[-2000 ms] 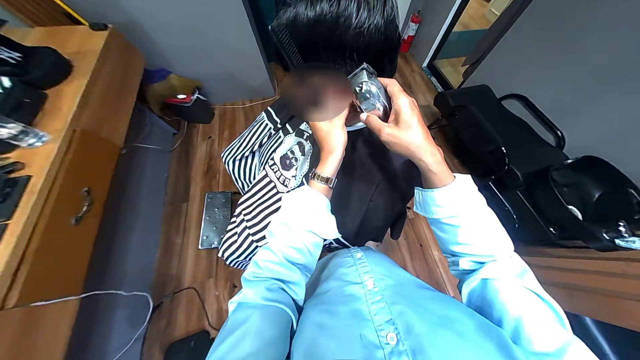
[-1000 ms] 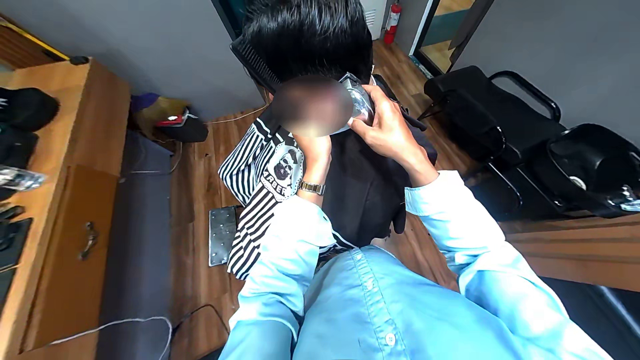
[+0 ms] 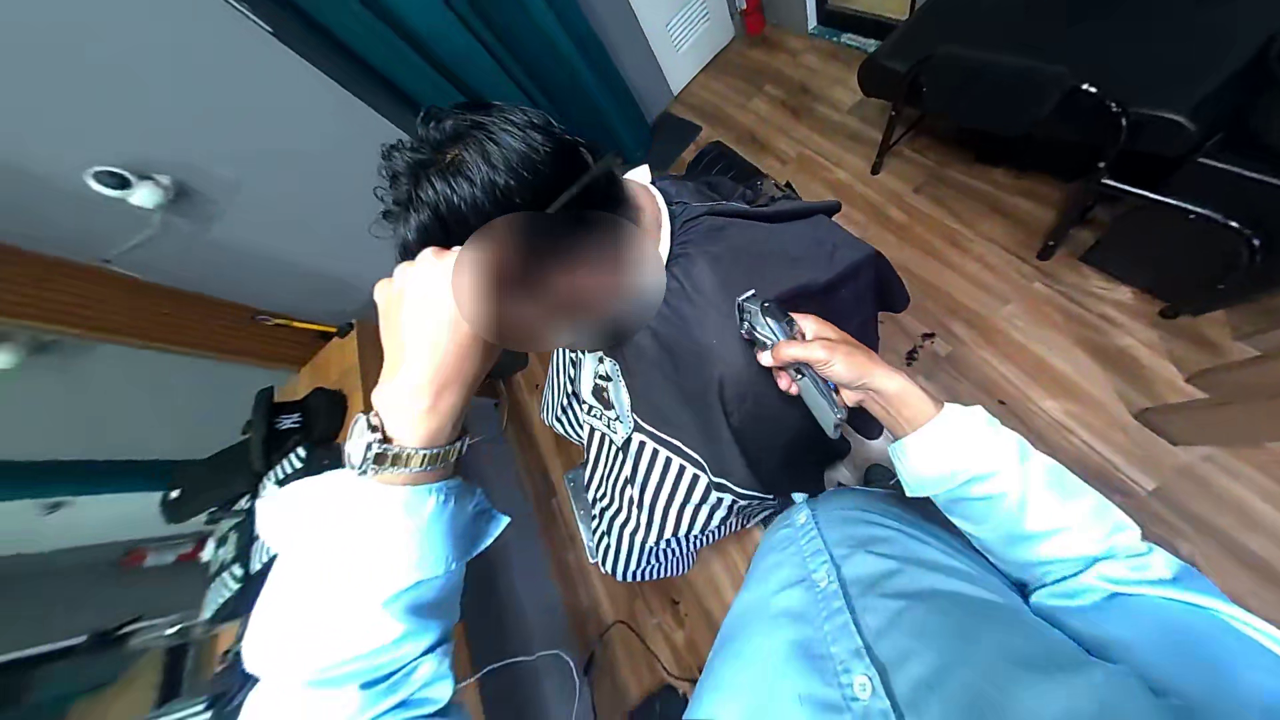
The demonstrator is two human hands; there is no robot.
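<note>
A seated person with black hair (image 3: 490,165) wears a black barber cape (image 3: 740,250) with a striped lower part (image 3: 650,500) and a badge. A white strip circles the neck. My left hand (image 3: 425,340), with a metal-band watch (image 3: 400,450) on its wrist, is raised against the side of the person's head near the forehead; its fingertips are hidden. My right hand (image 3: 825,365) grips a dark hair clipper (image 3: 800,365) over the cape, its blade end pointing up and left, apart from the head.
Black chairs (image 3: 1060,110) stand on the wood floor (image 3: 1010,330) at the right. Hair clippings (image 3: 920,347) lie beside the cape. At the left are black caps (image 3: 300,420) and a grey wall with a white camera-like device (image 3: 130,187). A cable (image 3: 640,635) runs along the floor.
My right hand has drawn the clipper away from the head to over the cape. My left hand has moved up from the lower face to the side of the head. The view has shifted strongly.
</note>
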